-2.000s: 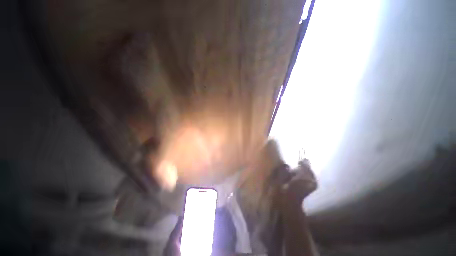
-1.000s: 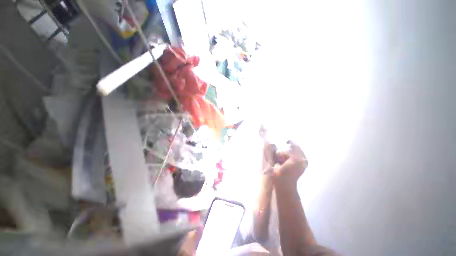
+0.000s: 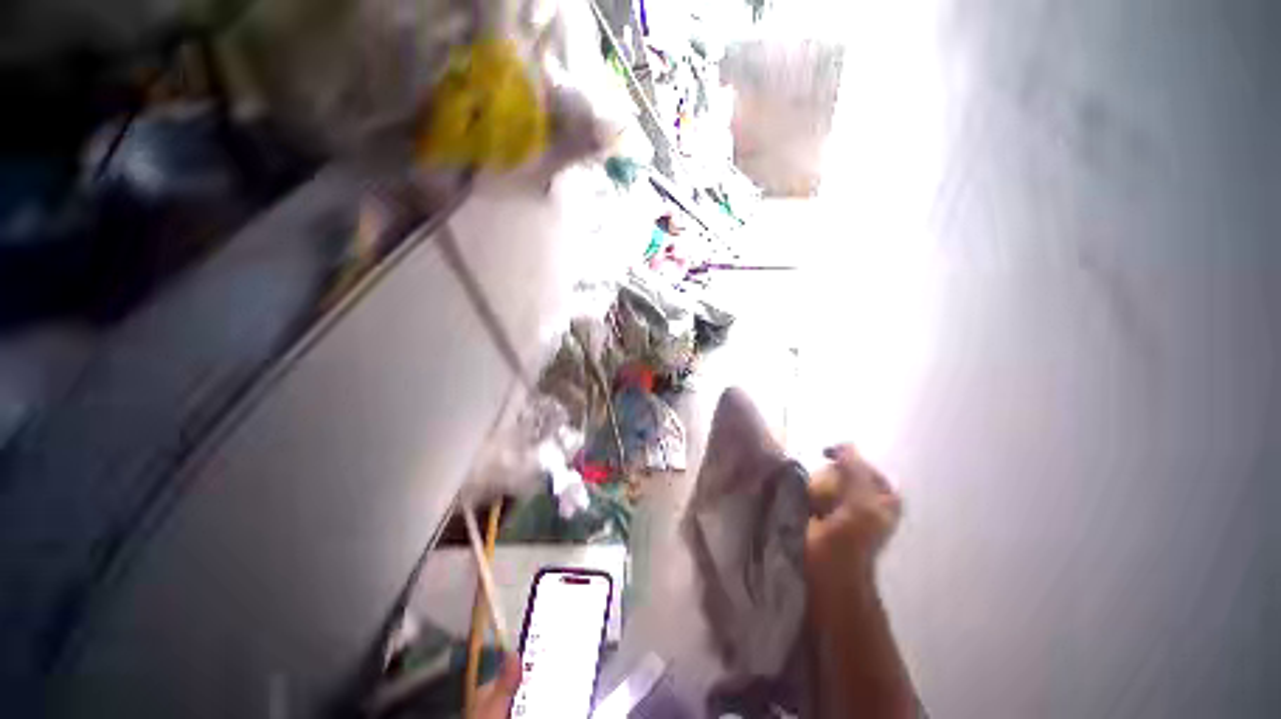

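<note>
A smartphone (image 3: 565, 649) with a dark rim and a glaring white screen stands near the bottom edge, left of the middle, its lower end cut off. My left hand (image 3: 495, 691) is mostly out of the picture; only fingers show at the phone's left edge, gripping it. My right hand (image 3: 854, 514) is raised at the right of the phone with bent fingers, blurred against bright glare. I cannot tell if it holds anything.
A blurred grey-brown, cloth-like shape (image 3: 752, 555) lies beside my right forearm. Mixed scraps or litter (image 3: 632, 358) run up the middle. A yellow item (image 3: 482, 106) is at the upper left. A pale surface with a dark edge is at the left, a pale wall (image 3: 1110, 379) at the right.
The view has moved past the red-orange cloth and white bar, and the yellow item has appeared. The phone has shifted left and stands more upright in view. My right hand is slightly lower and further right.
</note>
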